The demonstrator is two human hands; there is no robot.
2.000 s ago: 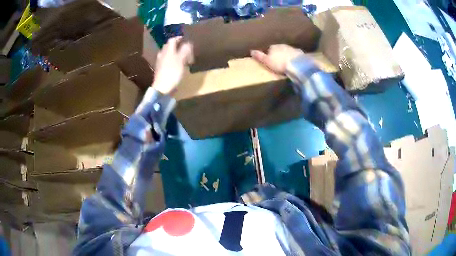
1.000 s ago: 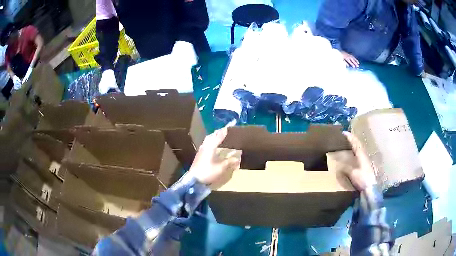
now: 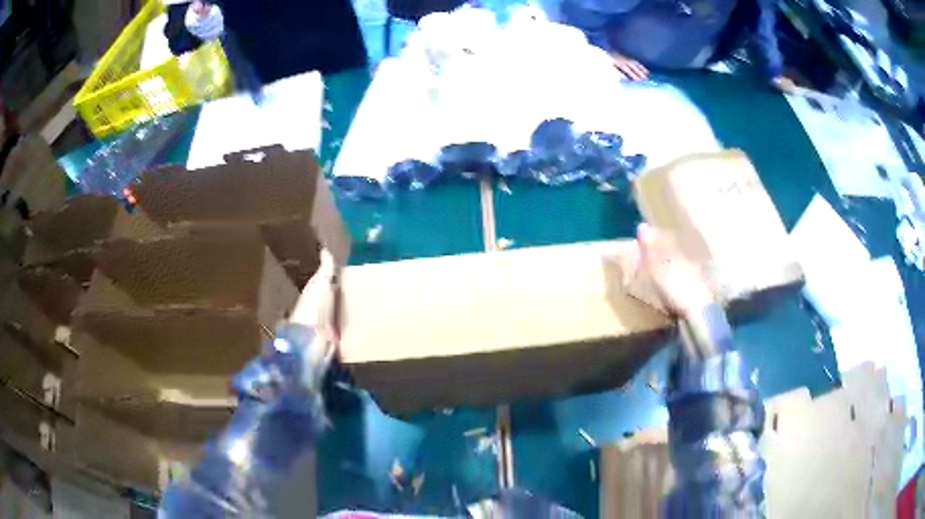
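Note:
A long brown folded carton (image 3: 497, 304) lies across the middle in front of me. A pale, smooth panel faces up and a darker side faces me; its open interior does not show. My left hand (image 3: 323, 299) is at its left end, with the fingers along the edge and partly blurred. My right hand (image 3: 674, 276) is on its right end, over a small flap (image 3: 639, 279) at the corner, also blurred. The hands hold the carton between them above the green table (image 3: 375, 446).
Rows of open brown boxes (image 3: 172, 324) stand at the left. A closed taped carton (image 3: 720, 218) is right of my right hand. Flat blanks (image 3: 832, 446) lie at the lower right. Bagged white rolls (image 3: 507, 101), a yellow crate (image 3: 152, 91) and people are at the far side.
The carton's notched back panel and open interior no longer show; a smooth panel now faces up. Both hands remain at its ends. The view has shifted, and the carton appears higher and further left.

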